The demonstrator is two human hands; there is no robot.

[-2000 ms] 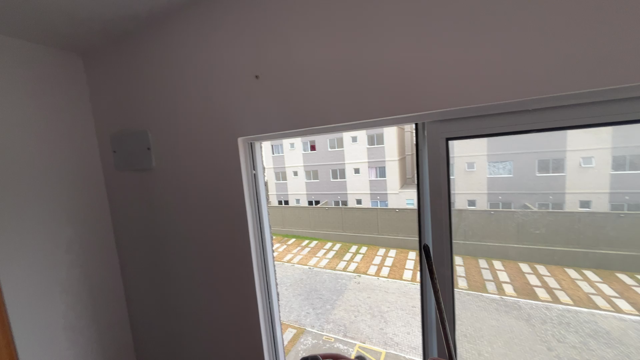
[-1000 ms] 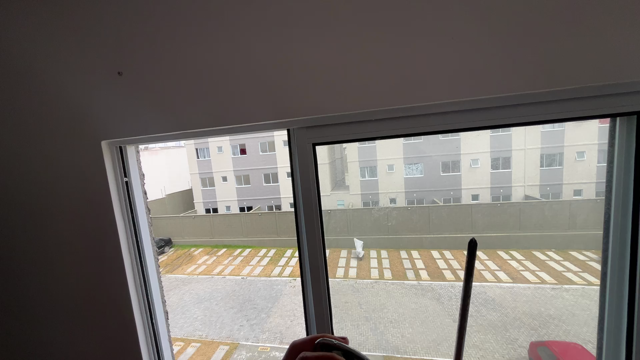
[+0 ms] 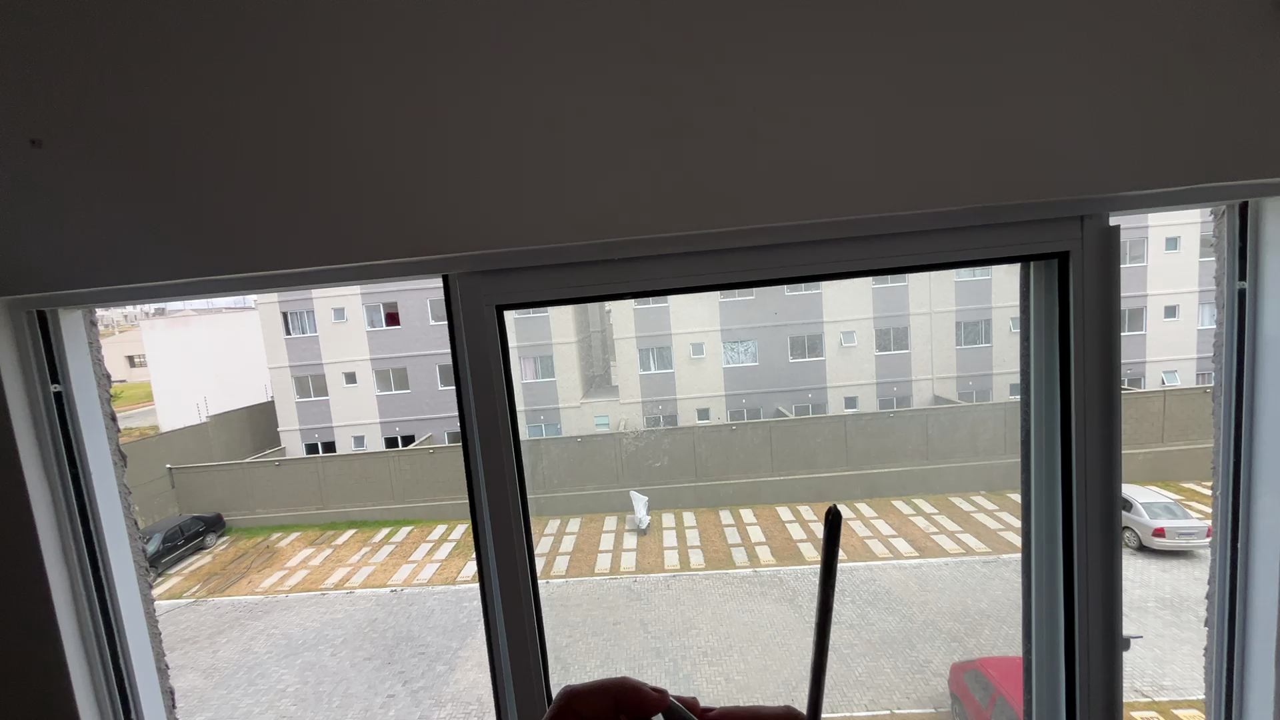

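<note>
At the bottom edge, the dark fingers of a hand (image 3: 608, 700) curl beside a thin, pale curved thing (image 3: 678, 708) that I cannot identify. More fingers (image 3: 750, 713) show just to their right; whether these are of the same hand or my other one is unclear. A dark screwdriver shaft (image 3: 825, 610) with a pointed, cross-like tip stands nearly upright to the right of the fingers. Its handle and any grip on it lie below the view. Behind it is the glass of a sliding window sash (image 3: 487, 480) in a pale frame.
Gaps on both sides of the middle sash look outdoors. A plain wall (image 3: 620, 120) spans the top, with a small dark hole (image 3: 36, 143) at the left. Outside are a paved lot (image 3: 340, 640), a boundary wall (image 3: 330, 490), apartment blocks, and several parked cars, one red (image 3: 985, 688).
The view has swung right along the window, and the right side of the window now shows. The fingers and screwdriver shaft remain low in view, with the shaft's tip clear of the sash's left upright.
</note>
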